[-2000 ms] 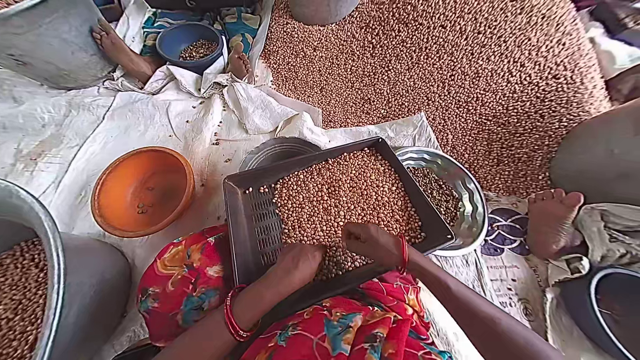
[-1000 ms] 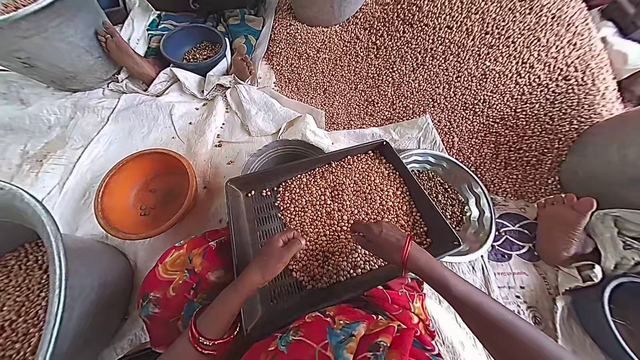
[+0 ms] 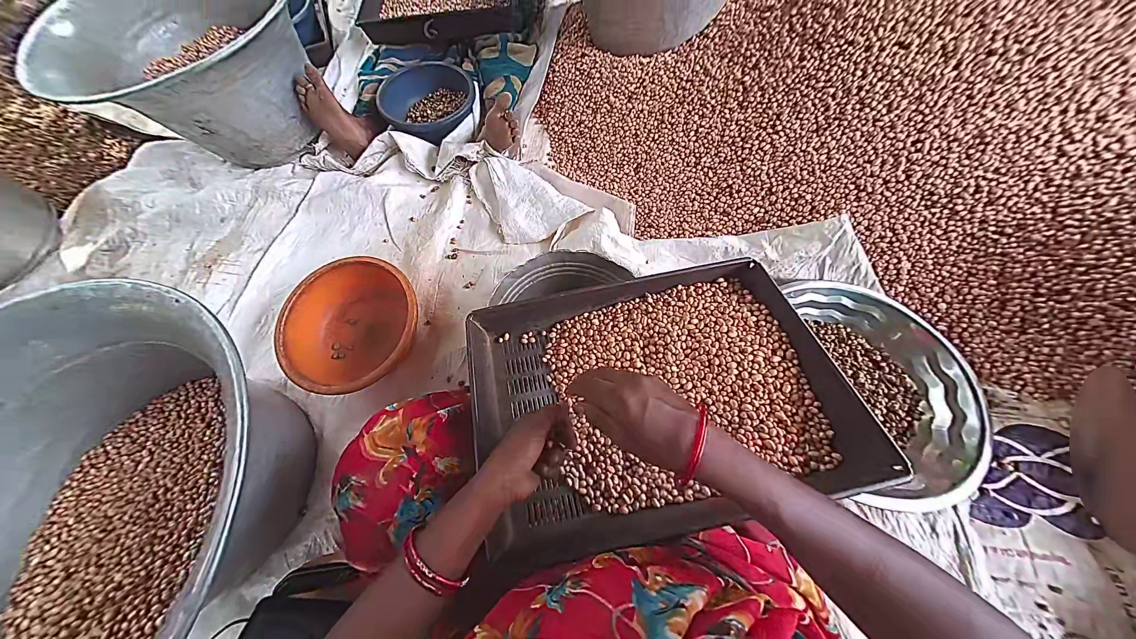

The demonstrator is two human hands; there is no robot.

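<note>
A black slotted plastic tray (image 3: pixel 674 515) rests tilted across the lap, holding a heap of light brown nuts or seeds (image 3: pixel 683 346). My left hand (image 3: pixel 532 444) is over the tray's slotted left part, fingers curled; whether it holds anything is hidden. My right hand (image 3: pixel 635 413) reaches over the left edge of the heap, its fingers bent close to the left hand; its fingertips are not clear. Under the tray's right side stands a shiny steel bowl (image 3: pixel 963 426) with darker pieces. An orange bowl (image 3: pixel 346 324) with a few pieces inside sits to the left.
Large metal tubs (image 3: pixel 232 390) with nuts stand at left and upper left (image 3: pixel 240 98). A grey bowl (image 3: pixel 559 273) lies behind the tray on white sheeting (image 3: pixel 266 204). Another person's feet (image 3: pixel 333 111) flank a blue bowl (image 3: pixel 426 115). A wide spread of nuts (image 3: pixel 843 133) covers the upper right.
My right hand has moved left across the heap, toward my left hand. The view has shifted left, bringing more of the left tubs in.
</note>
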